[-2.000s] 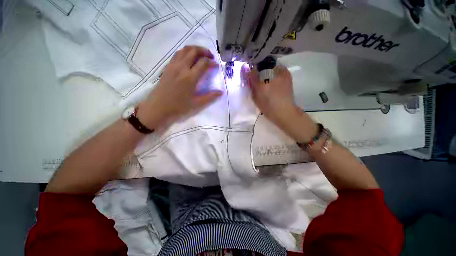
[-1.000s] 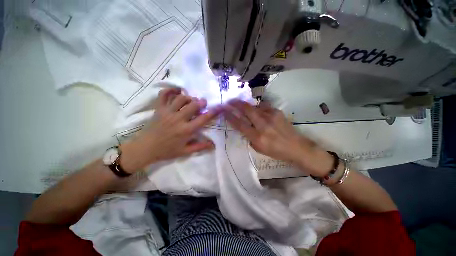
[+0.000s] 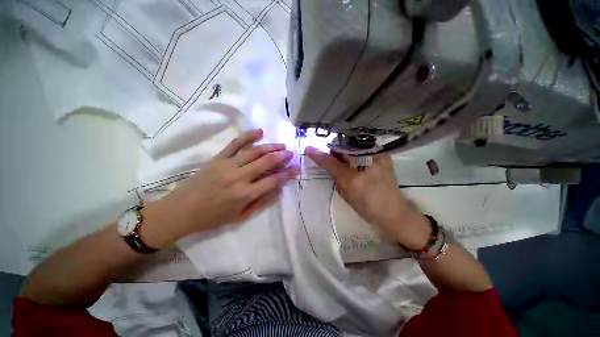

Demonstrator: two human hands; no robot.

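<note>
The white garment [image 3: 263,237] with dark double stitch lines lies over the machine bed and hangs toward the lap. My left hand [image 3: 230,178] lies flat on it, left of the needle area, fingers near the seam. My right hand [image 3: 362,187] is right of the seam, its index fingertip on the cloth beside the needle area and its other fingers curled under the machine head. The presser foot [image 3: 300,133] is in bright violet-white light at the seam. A pocket outline [image 3: 191,52] shows at the upper left.
The grey-white machine head [image 3: 395,66] fills the upper right, close above my right hand. A printed ruler [image 3: 474,230] runs along the table's front edge. A small dark piece [image 3: 432,167] lies on the bed at the right. More white garments [image 3: 141,306] show below the table.
My hands moved back from the needle, then settled on the cloth beside the seam with fingertips closer to the foot. The view has shifted, and the machine head looks larger.
</note>
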